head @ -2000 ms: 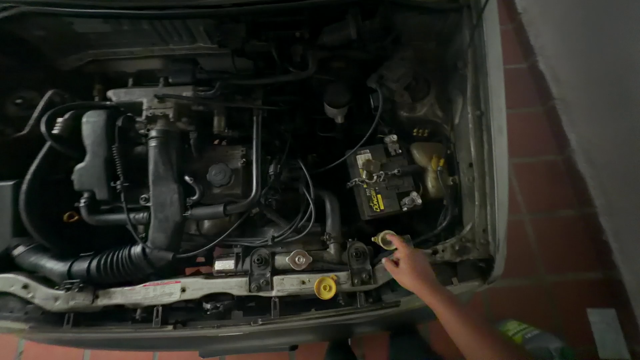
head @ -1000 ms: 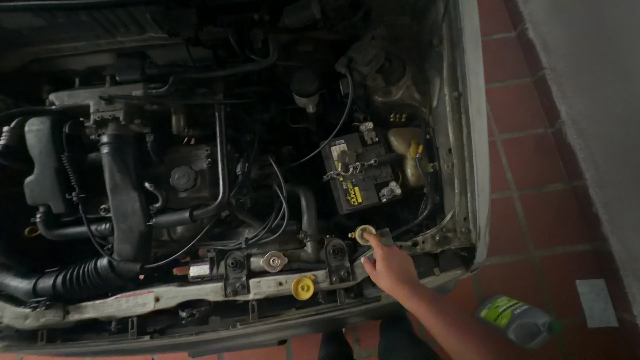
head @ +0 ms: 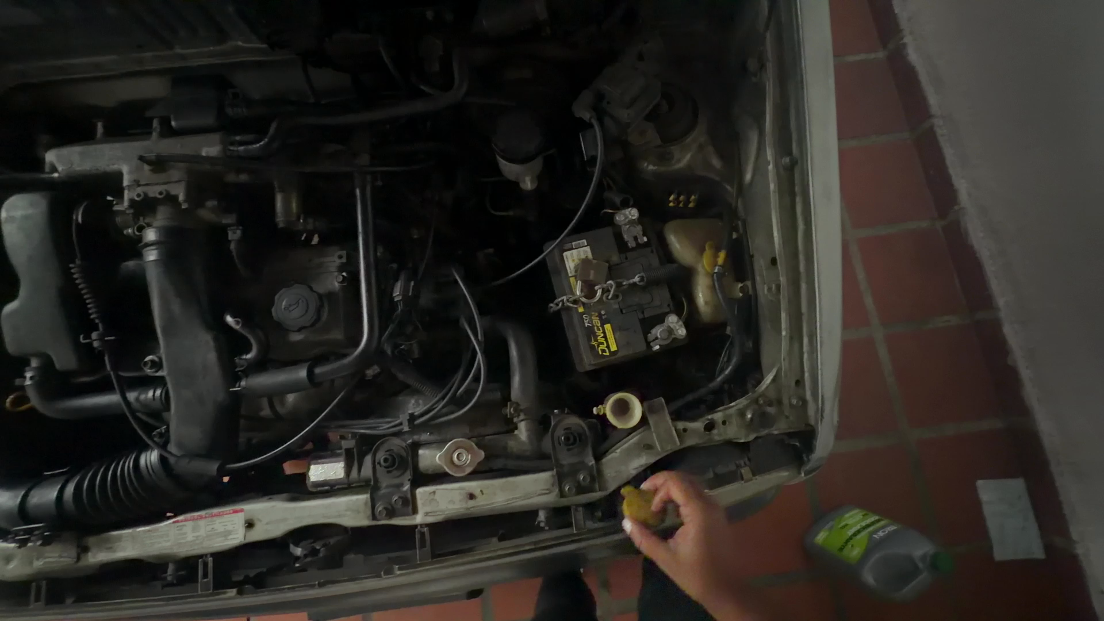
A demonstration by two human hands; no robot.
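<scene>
Near the front edge of the engine bay, my right hand [head: 686,530] pinches a yellow cap [head: 638,506] between thumb and fingers. Just above it, a round, pale yellow filler neck [head: 623,410] stands uncovered, its opening dark inside. The metal radiator cap [head: 460,457] sits to the left, behind the painted front crossmember [head: 492,498]. Behind the neck is a black car battery [head: 604,319] with a chain and padlock across its top. A translucent reservoir with a yellow cap [head: 712,259] is right of the battery. My left hand is out of view.
The oil filler cap [head: 297,308], a black intake duct [head: 185,345] and several cables fill the left of the bay. A grey plastic bottle [head: 880,552] with a green label lies on the red tiles at lower right, near a pale sheet [head: 1010,519]. A wall runs along the right.
My right hand has moved from the pale yellow filler neck toward the front edge. It now holds the yellow cap, which lay on the crossmember in both earlier frames.
</scene>
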